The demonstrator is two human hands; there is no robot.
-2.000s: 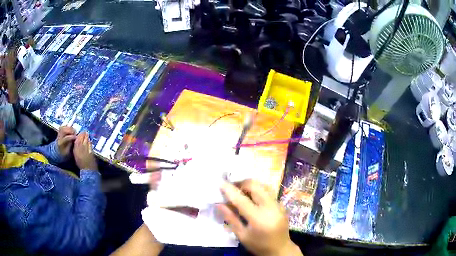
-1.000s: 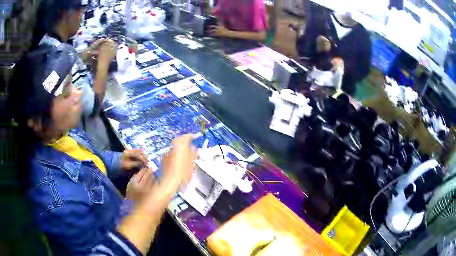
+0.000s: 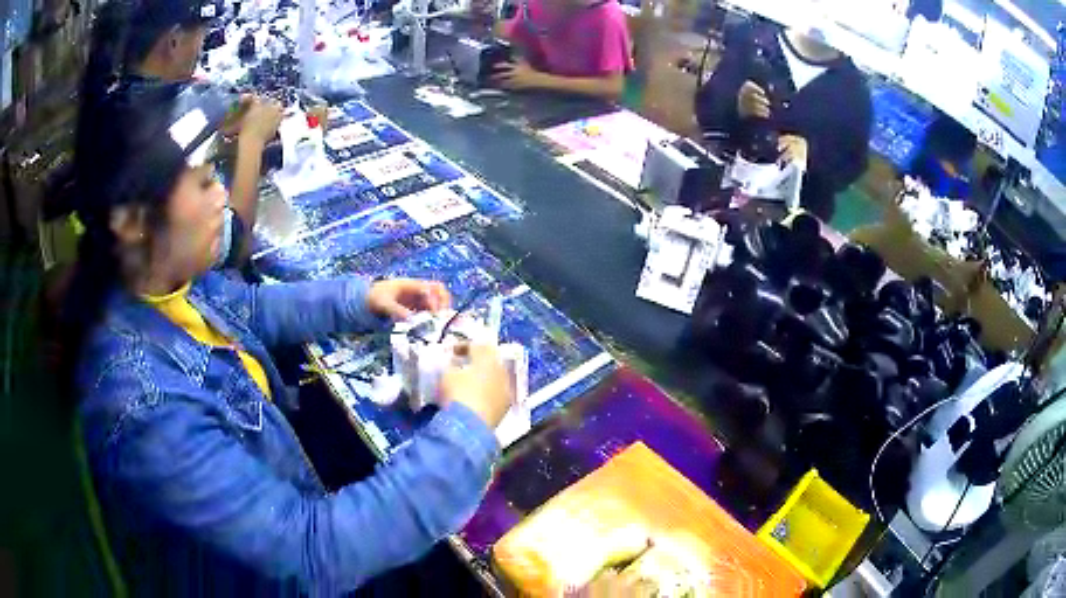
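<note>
Neither my left hand nor my right hand is in view. The orange padded work rest (image 3: 672, 502) lies nearest me at the bottom, cut off by the frame edge, with a curved slot showing. The small yellow screw bin (image 3: 832, 535) stands at its right and holds a few silver bits. A white housing (image 3: 514, 403) with dark leads is in both hands of the person seated at the left, above the blue sheets. Another white unit (image 3: 680, 259) lies flat beside the black parts.
A purple sheet (image 3: 614, 421) lies behind the pad. Black shiny parts (image 3: 824, 339) are heaped at the right, beside a white machine-like object (image 3: 949, 485) and a fan (image 3: 1038, 473). The person in denim (image 3: 269, 467) sits close at the left. More people sit or stand farther back.
The view has swung left and up from the pad. My hands, earlier on a white unit and then reaching left, are gone from view. The seated person now holds a white housing.
</note>
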